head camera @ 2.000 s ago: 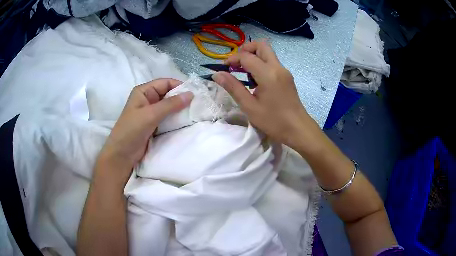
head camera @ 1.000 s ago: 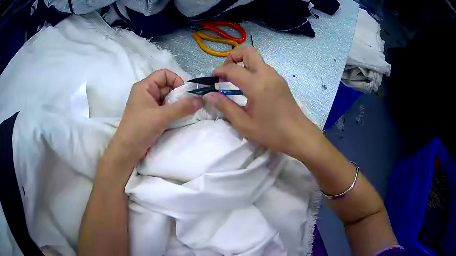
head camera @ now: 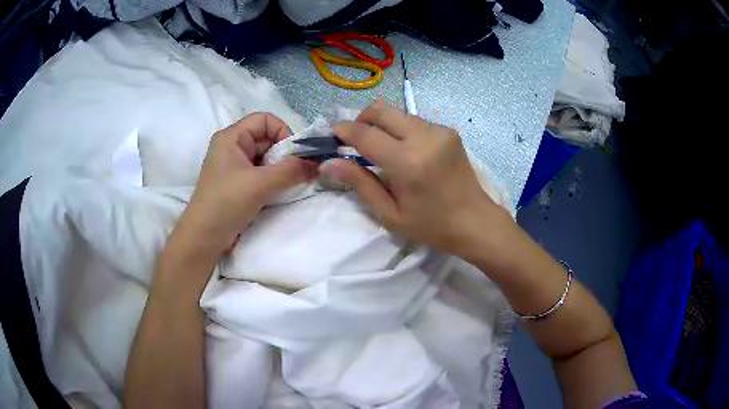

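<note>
The large white fabric piece (head camera: 344, 299) lies bunched in front of me, with fringed raw edges. My left hand (head camera: 236, 180) pinches a fold of it near the centre. My right hand (head camera: 416, 176) holds the thread snips (head camera: 318, 147). Their dark blades point left and lie close together at the fabric by my left fingertips. Most of the snips' handles are hidden by my right fingers. My right thumb is at the fabric fold.
Scissors with red and yellow ring handles (head camera: 348, 60), a slim white stick with a thin dark tip (head camera: 408, 94), and a navy and white heap (head camera: 416, 24) are beyond my hands. Folded cream pieces (head camera: 586, 84) and a blue crate (head camera: 663, 319) are at right.
My right hand has moved slightly down and toward my left hand. The snips' blades, spread apart before, are now closer together. The white stick beyond my right hand has come into view.
</note>
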